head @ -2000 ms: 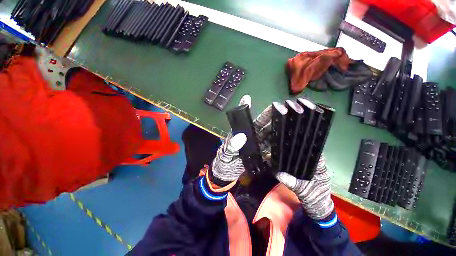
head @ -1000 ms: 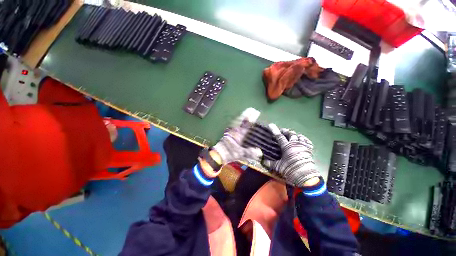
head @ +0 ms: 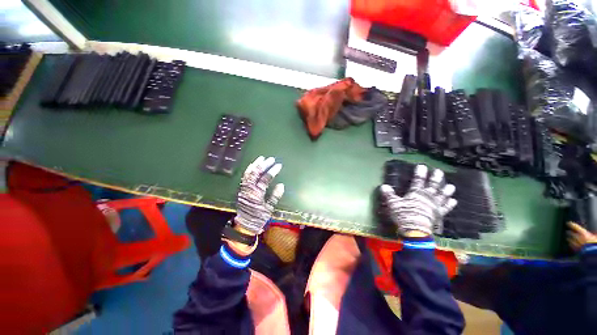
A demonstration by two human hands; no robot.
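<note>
My left hand (head: 257, 196), in a grey-white knitted glove, is empty with fingers apart at the bench's front edge. My right hand (head: 419, 199), in a like glove, has its fingers spread on top of the neat group of black remotes (head: 474, 203); it hides part of them, and some look blurred. Two remotes (head: 227, 144) lie side by side, buttons up, beyond my left hand. A leaning row of remotes (head: 108, 82) stands at the left. A crowded pile of remotes (head: 458, 121) lies beyond my right hand.
A rust-brown rag (head: 325, 105) and dark grey cloth (head: 359, 110) lie mid-bench. A red bin (head: 419, 16), dark tray (head: 397, 37) and single remote (head: 371, 59) are at the back. Shiny bags (head: 533, 59) stand far right. Another person's hand (head: 579, 235) is at the right edge.
The batch held between my hands is no longer in them. My right hand has moved right onto the neat group; my left hand has opened. The view has shifted to the right.
</note>
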